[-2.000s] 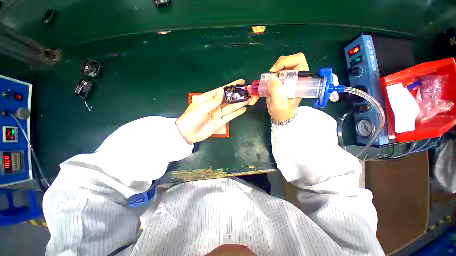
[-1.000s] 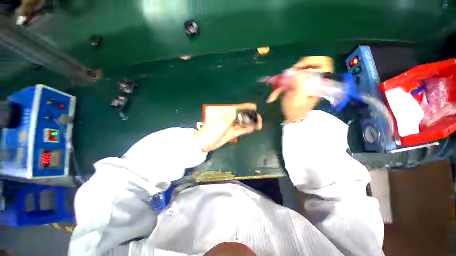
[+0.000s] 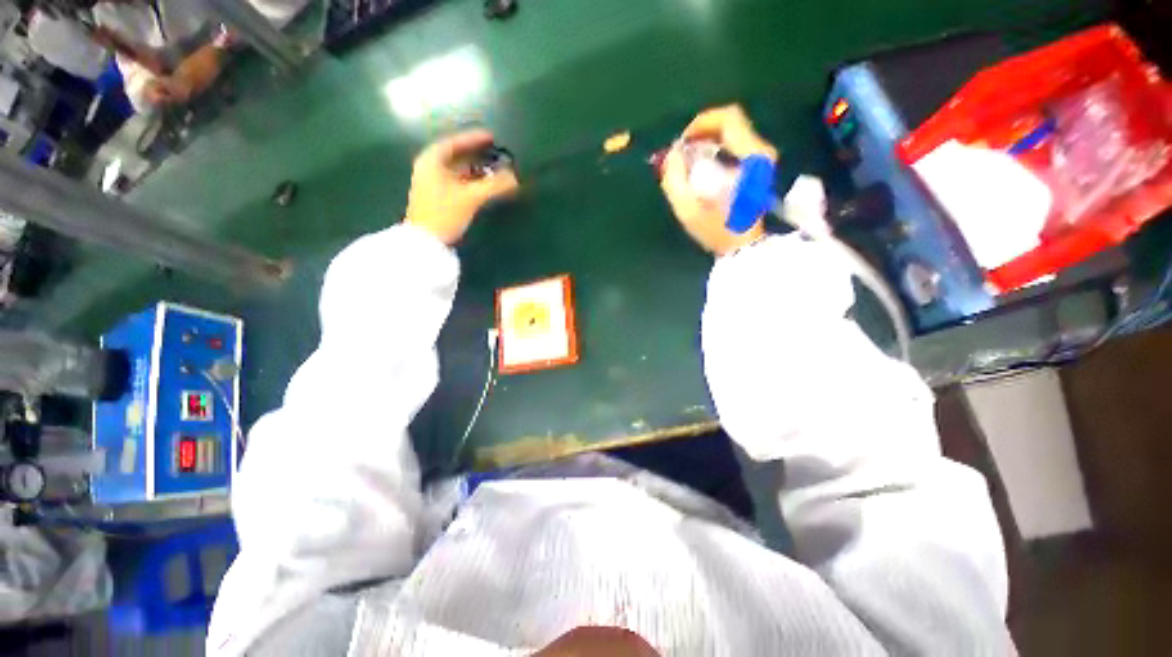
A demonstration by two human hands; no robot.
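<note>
My left hand [image 3: 450, 182] is stretched forward over the far part of the green bench, its thumb and fingers around a small black module [image 3: 488, 163]. Whether the module touches the surface I cannot tell. My right hand [image 3: 710, 180] is closed around the dispensing syringe [image 3: 706, 164], whose blue adapter [image 3: 752, 194] shows at the back; its reddish tip points forward and left and is partly hidden. The white square pad with an orange-red border [image 3: 535, 324] lies uncovered near the front edge, with a thin pale cable at its left.
A blue control box [image 3: 193, 408] stands at left, a blue dispenser controller [image 3: 900, 193] at right beside a red bin [image 3: 945, 128] with paper and bags. The air hose [image 3: 878, 285] curves over my right sleeve. A small black piece [image 3: 284, 193] lies far left. Another person's hand [image 3: 193, 72] shows top left.
My left hand has moved forward and left with the module, away from the syringe, uncovering the pad. My right hand has moved forward and slightly left with the syringe. The view has shifted.
</note>
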